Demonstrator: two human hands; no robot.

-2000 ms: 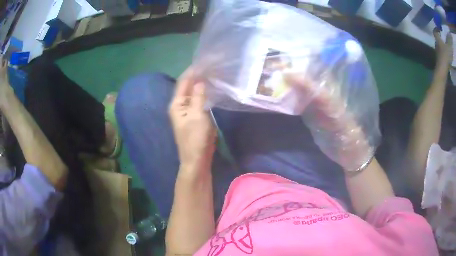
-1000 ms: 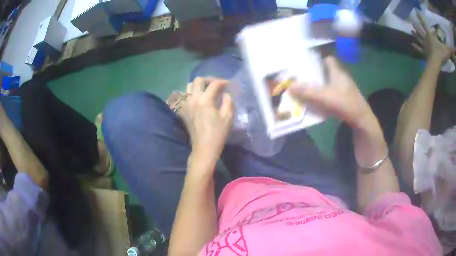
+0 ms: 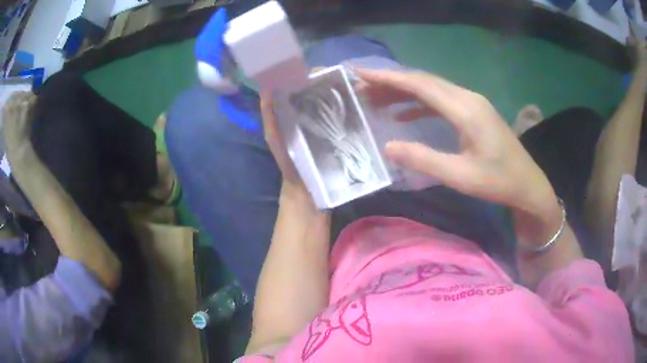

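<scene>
The white fan photo-frame unit [image 3: 340, 142] is held over my lap, its open hollow side facing up. A bundled white cable [image 3: 337, 135] lies inside. A white block-like part [image 3: 266, 42] stands at its upper left, beside floppy blue fan blades [image 3: 211, 42] and the white hub [image 3: 210, 76]. My left hand [image 3: 280, 145] holds the unit by its left side; most fingers are hidden beneath. My right hand [image 3: 468, 138] is at the right edge, fingers apart, fingertips near or touching it. The clear poly bag [image 3: 418, 166] lies on my lap behind the right hand.
A long pale table with boxes [image 3: 78, 32] curves along the top. A seated person's arm [image 3: 64, 205] is at left, another's arm [image 3: 610, 142] at right. A brown carton [image 3: 170, 283] and clear bottle [image 3: 220, 305] are on the green floor at lower left.
The unit has come out of the bag and been turned over, so the cable side shows instead of the picture. It passed from my right hand to my left; the blades moved from right to left.
</scene>
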